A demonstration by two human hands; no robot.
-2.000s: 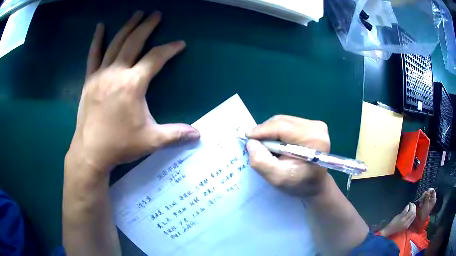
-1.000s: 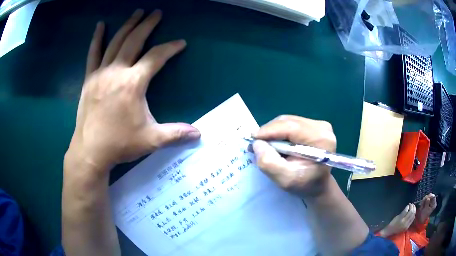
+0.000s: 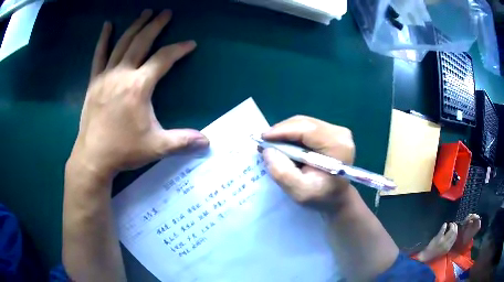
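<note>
A white record sheet [image 3: 221, 220] with rows of handwriting lies tilted on the dark green mat. My left hand [image 3: 124, 110] lies flat on the left with fingers spread, its thumb on the sheet's upper left edge. My right hand [image 3: 312, 160] grips a slim silvery gel pen [image 3: 337, 167]. The pen's tip is at the sheet's upper part, near its top corner. My right hand covers part of the sheet's right side, and the sheet's lower end is cut off by the picture's edge.
White stacked items [image 3: 315, 8] lie at the top edge. A clear plastic bag [image 3: 414, 27], black component trays [image 3: 456, 88], a tan cardboard sheet [image 3: 411, 154] and a red parts bin [image 3: 452, 171] are at the right. Another person's hands [image 3: 447, 240] and orange clothing show at lower right.
The whole view has shifted slightly, so the sheet, hands and bench items sit a little further left. My right hand has moved slightly with the pen. My left hand keeps its place on the sheet.
</note>
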